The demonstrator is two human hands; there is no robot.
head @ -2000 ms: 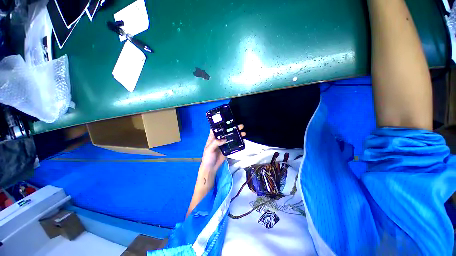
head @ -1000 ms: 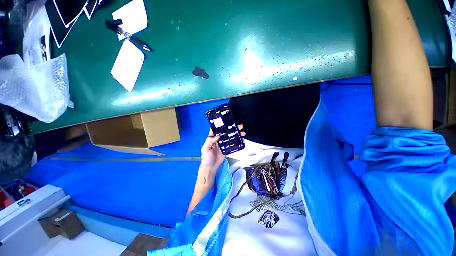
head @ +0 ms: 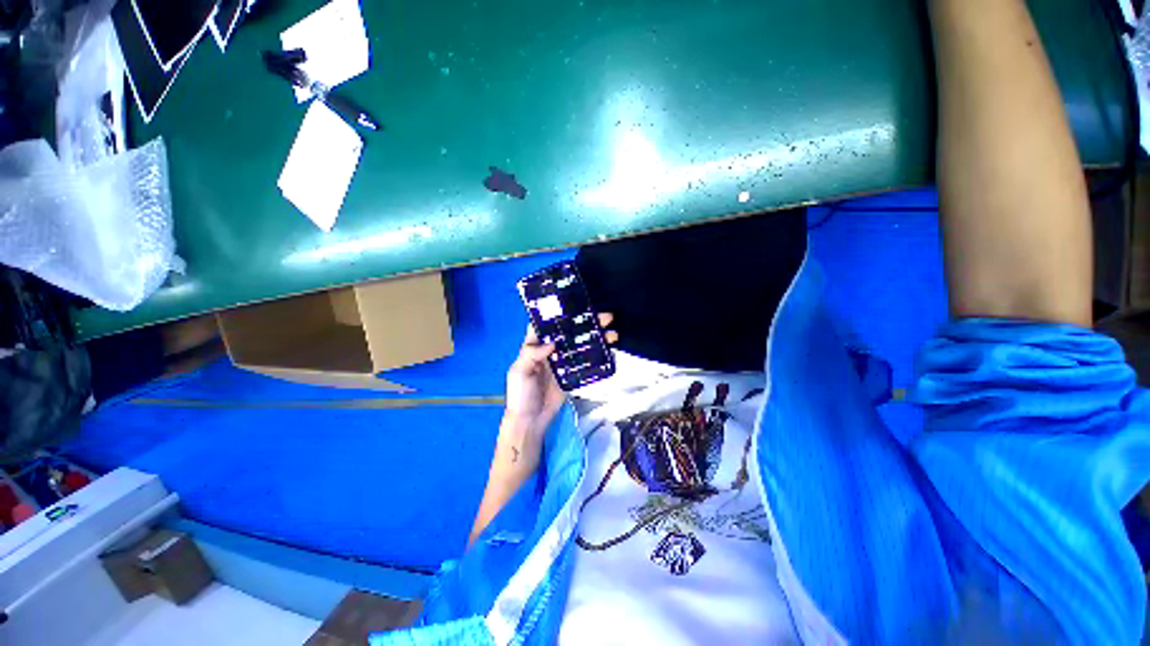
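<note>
My left hand [head: 535, 379] is below the bench edge, in front of my body, and holds a black smartphone [head: 568, 324] upright with its lit screen facing up at me. My thumb lies at the phone's left side and fingertips show at its right side. My right forearm reaches up over the bench at the right; my right hand is cut off by the top edge of the picture.
On the green bench [head: 757, 76] are white cards [head: 323, 167], a thin dark tool [head: 343, 106], a dark scrap [head: 505, 183], black white-edged sheets [head: 149, 70] and bubble wrap [head: 101, 221]. An open cardboard box [head: 401, 323] sits below the bench; a white container [head: 82, 524] is lower left.
The phone's screen content has shifted slightly and my left thumb has moved a little. The view has shifted very slightly. My right forearm has stayed in place.
</note>
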